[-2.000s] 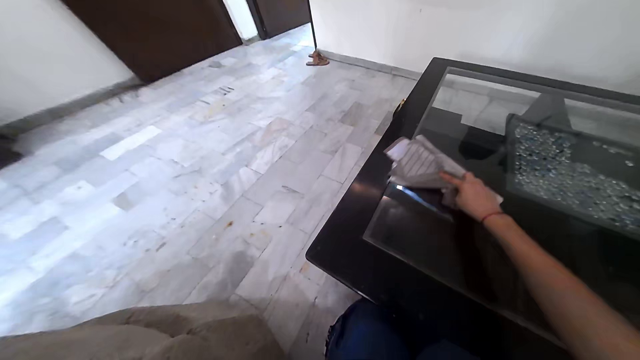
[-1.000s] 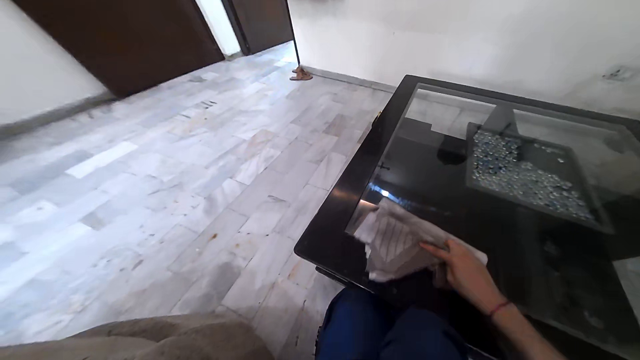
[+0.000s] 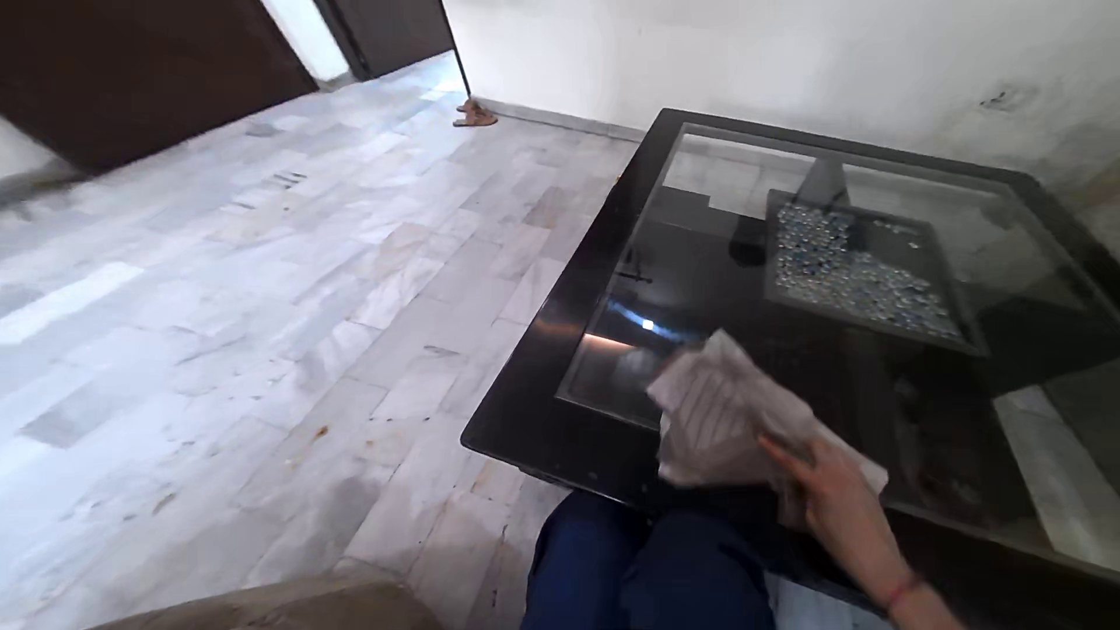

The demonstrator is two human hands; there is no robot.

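A crumpled, light grey-white cloth [image 3: 717, 420] with faint stripes lies against the near edge of a table with a black frame [image 3: 560, 350] and a glass top. My right hand [image 3: 831, 494] holds its right part, with thumb and fingers pinched on the fabric. A thin red band circles the wrist. The cloth covers part of the glass and of the black border. My left hand is not in view.
Beneath the glass, a dark tray [image 3: 971, 332] holds many small shiny stones [image 3: 840, 262]. My knees [image 3: 647, 569] are at the table's near edge. Brown footwear [image 3: 475, 114] lies on the marble floor [image 3: 350, 306] by the wall. A beige padded surface [image 3: 289, 608] is at the bottom.
My right hand and the cloth have moved from the glass's left side toward the table's near edge. The cloth is more spread out than two seconds ago.
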